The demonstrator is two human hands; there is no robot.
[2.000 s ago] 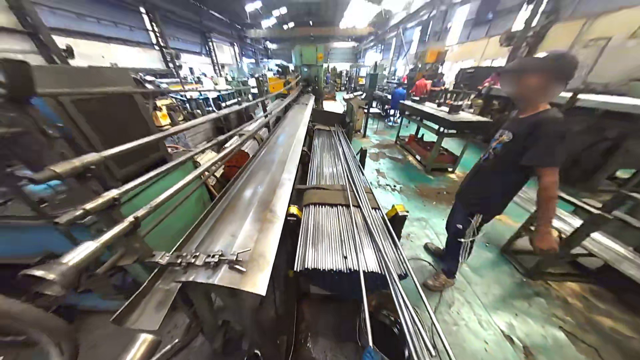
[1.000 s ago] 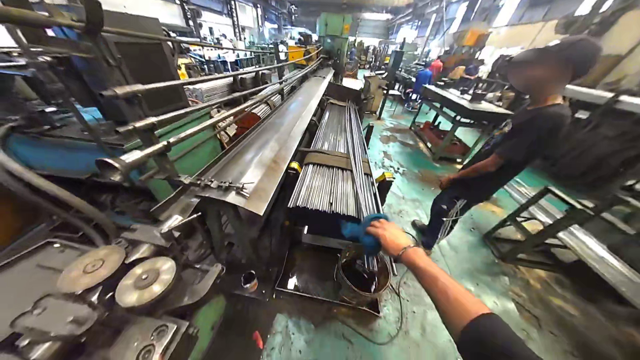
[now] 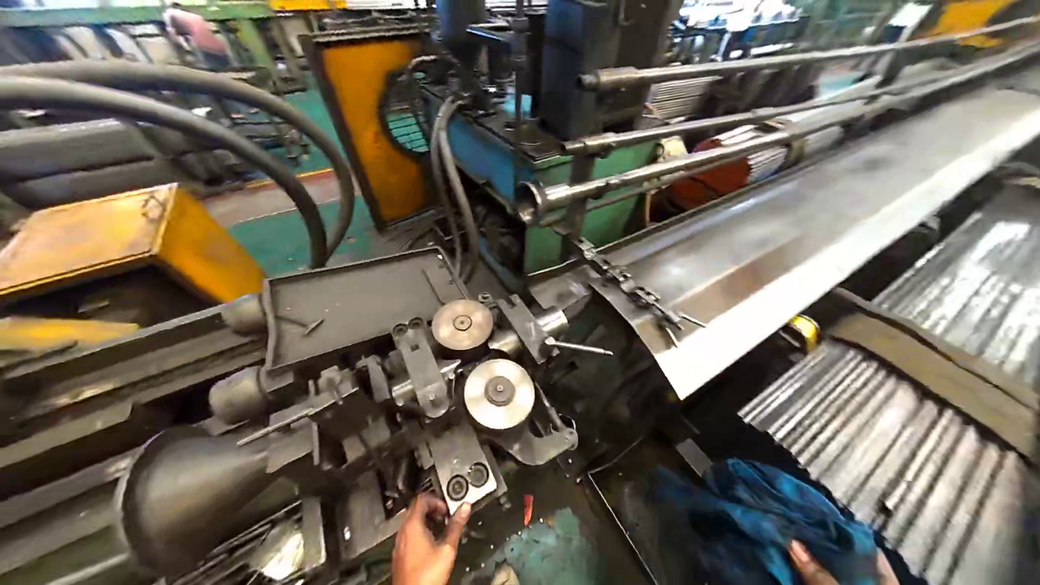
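Note:
My left hand is at the bottom centre, its thumb and fingertips on the end of a flat metal plate with two round recessed screws. Above that plate, two round metal discs sit on the machine. My right hand holds a crumpled blue cloth at the lower right, partly hidden by it. Beside the cloth lies a bundle of metal bars under a tan strap.
A long sheet-metal trough runs to the upper right, with a metal chain at its near end. Steel pipes run beside it. Thick hoses arch over a yellow housing on the left.
The view has swung left and down to the machine. My right hand and the blue cloth, over the bar ends a second ago, are now at the lower right. My left hand has come into view.

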